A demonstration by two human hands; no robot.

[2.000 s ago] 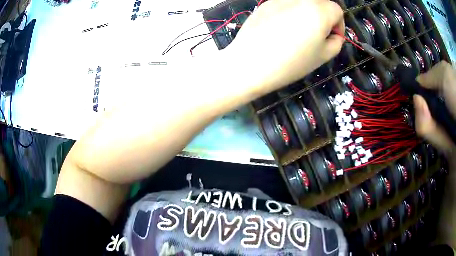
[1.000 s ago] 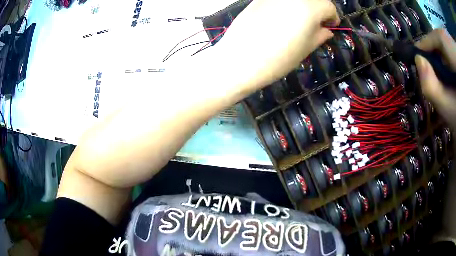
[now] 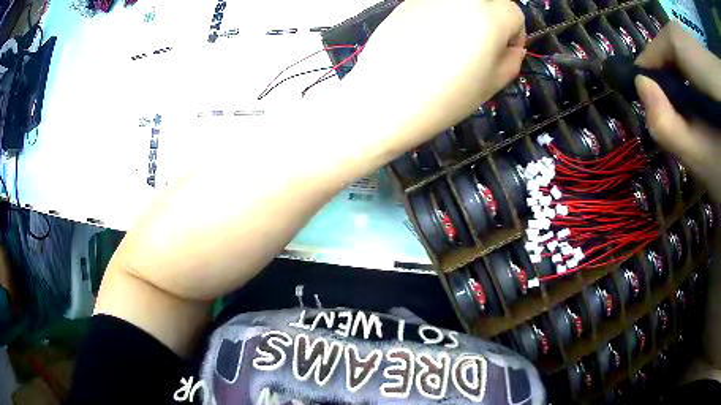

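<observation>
My left hand (image 3: 506,49) reaches over the divided tray (image 3: 468,251) and pinches a thin red lead (image 3: 539,54) between its fingers. My right hand (image 3: 678,99) holds the black handle of the soldering iron (image 3: 668,95). The iron's slim barrel points left, and its tip is close to the red lead at a speaker; whether they touch is too small to tell. Round black speakers (image 3: 485,198) stand on edge in the cells. A bunch of red leads (image 3: 605,202) with white connectors (image 3: 544,207) lies across the tray below my hands.
Red and black wires (image 3: 304,70) trail off the tray's far left corner onto the white printed sheet (image 3: 253,150). A dark box-like device (image 3: 30,95) stands at the far left. My left forearm crosses the sheet. A white strip edges the bench near my body.
The iron and my right hand have moved left and up across the tray. My left hand has moved slightly left and still holds the red lead. The tray's view has shifted slightly.
</observation>
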